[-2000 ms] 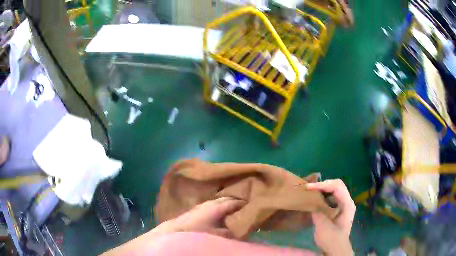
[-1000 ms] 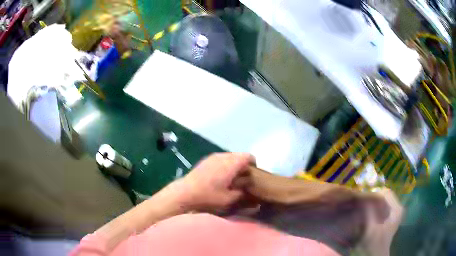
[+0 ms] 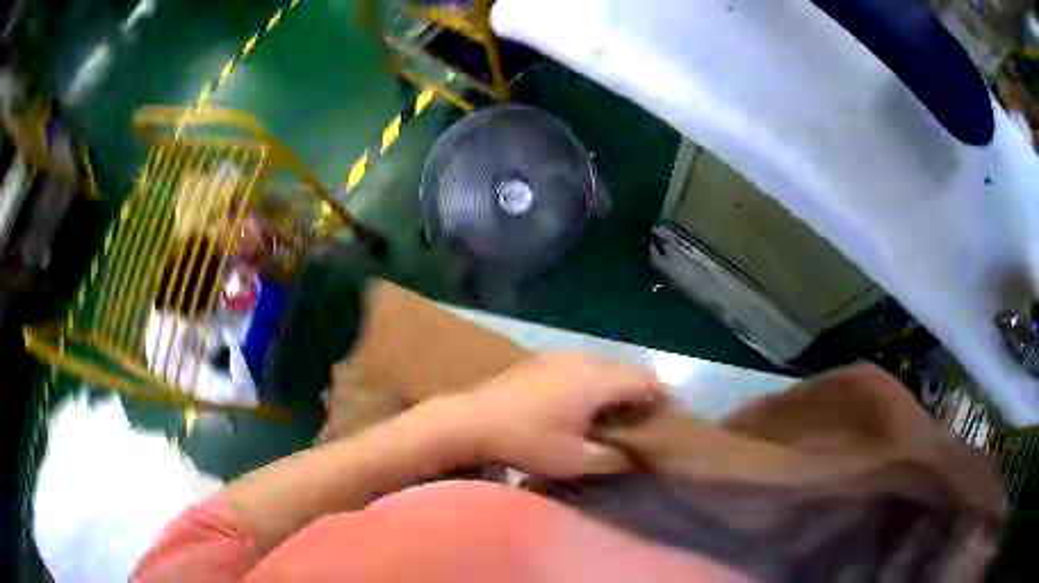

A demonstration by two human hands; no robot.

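The brown garment stretches across the lower middle of the view, in front of my body. My left hand grips it near the middle, with the fingers closed on the cloth. Part of it hangs to the left beyond my forearm, and a bunched part lies to the right. Dark cloth shows below the brown part at the lower right and is blurred. My right hand cannot be seen; the right end of the cloth is blurred.
A floor fan stands ahead. A white-covered table with a navy board is at the upper right. A yellow trolley holding things is at the left. A white bundle lies lower left. A pale tabletop shows behind the garment.
The view has swung, bringing the fan, navy board and left trolley more into view. The brown garment now spreads left of my left forearm. My right hand has gone out of sight.
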